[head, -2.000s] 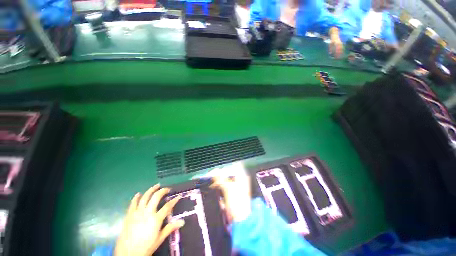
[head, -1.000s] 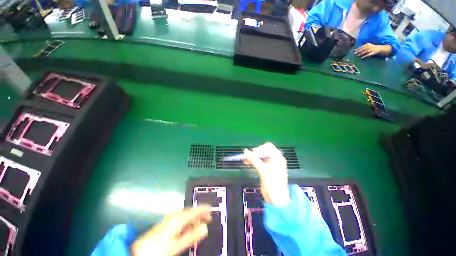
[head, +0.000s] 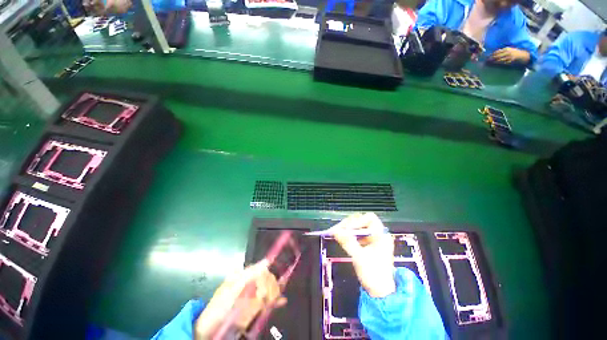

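My left hand (head: 243,295) holds a pink-red phone middle frame (head: 285,252) tilted above the left slot of the black foam tray in work (head: 306,279); the frame is blurred. My right hand (head: 366,242) holds pale tweezers (head: 326,232) like a pen, their tip pointing left near the held frame's upper end. Whether a pad is on the tip cannot be seen. Other middle frames (head: 469,282) lie in the tray slots, one partly under my right hand. The long black pad sheet (head: 341,196) and the smaller pad sheet (head: 268,194) lie behind the tray.
A side tray with pink frames (head: 126,159) stands at left. Tall dark stacked foam trays (head: 572,212) stand at right. Display modules (head: 496,119) lie on the far green strip. A black bin (head: 358,56) sits beyond it. People in blue smocks (head: 512,30) work opposite.
My left hand has lifted the left frame out of its slot and tilted it. My right hand with the tweezers has moved from over the long pad sheet back towards me, over the tray.
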